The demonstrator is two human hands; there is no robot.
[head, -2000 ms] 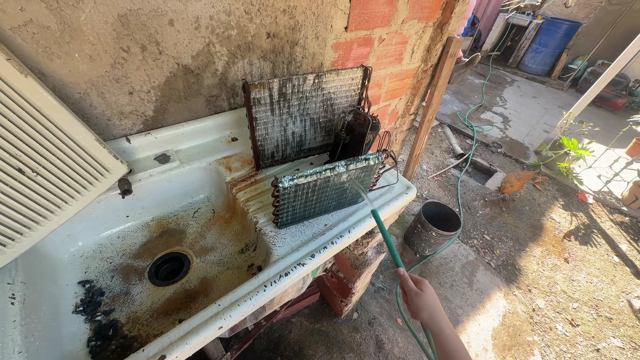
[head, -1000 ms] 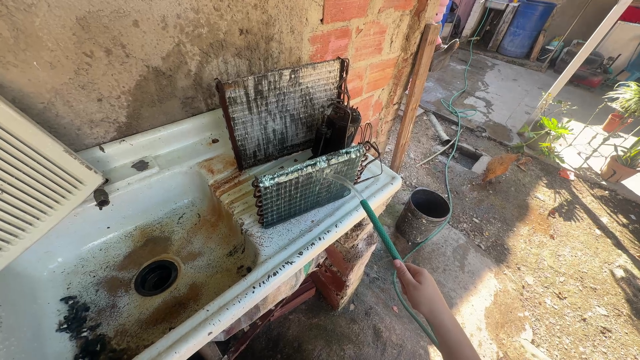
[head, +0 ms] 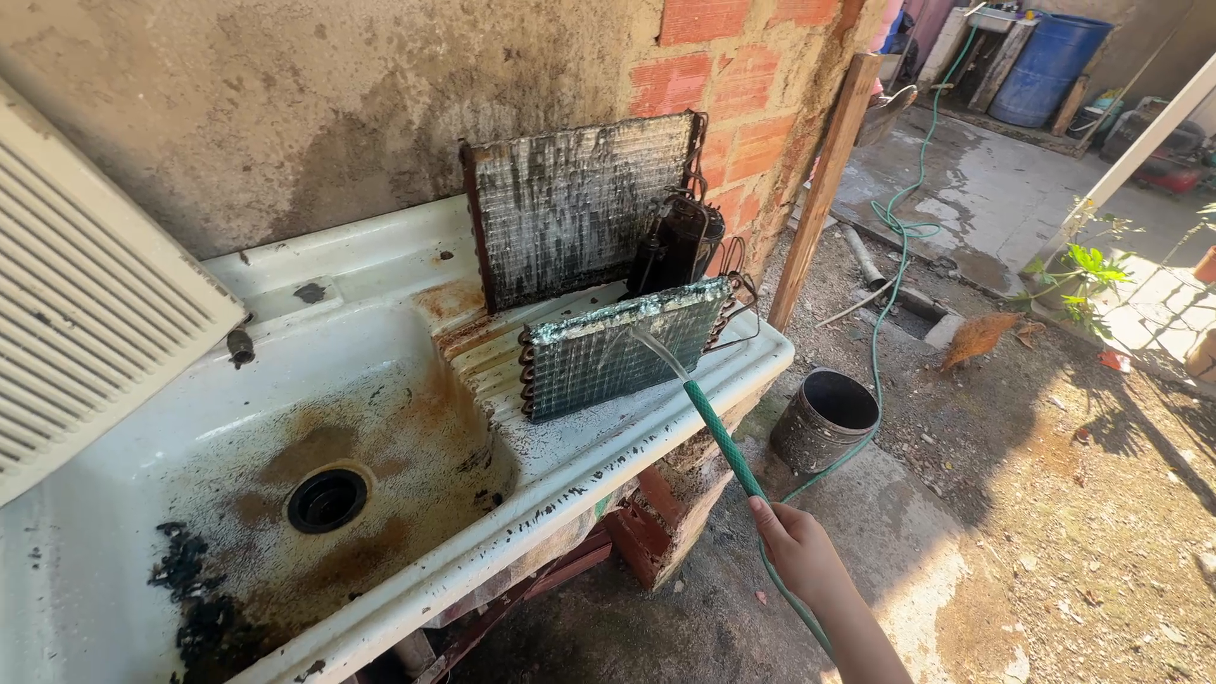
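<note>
My right hand point(head: 796, 551) grips a green garden hose point(head: 724, 439) near its end, low right of centre. Water leaves the hose and strikes the front finned coil point(head: 627, 356), which stands on the drainboard of a stained white sink point(head: 589, 465). Behind it a larger, dirt-streaked finned coil point(head: 579, 209) leans near the wall. A black cylindrical compressor point(head: 676, 245) sits between the two coils, with bent tubes around it. Dark debris point(head: 195, 589) lies in the basin, left of the drain point(head: 327, 500). My left hand is out of view.
A cream louvred panel point(head: 90, 294) rests over the sink's left side. A dirty bucket point(head: 825, 420) stands on the ground right of the sink, with the hose running behind it. A wooden post point(head: 825, 190) rises beside the brick wall. A blue barrel point(head: 1050, 68) stands farther back.
The water stream has shifted left along the front coil's face since the earliest frame. My right hand keeps its hold on the hose.
</note>
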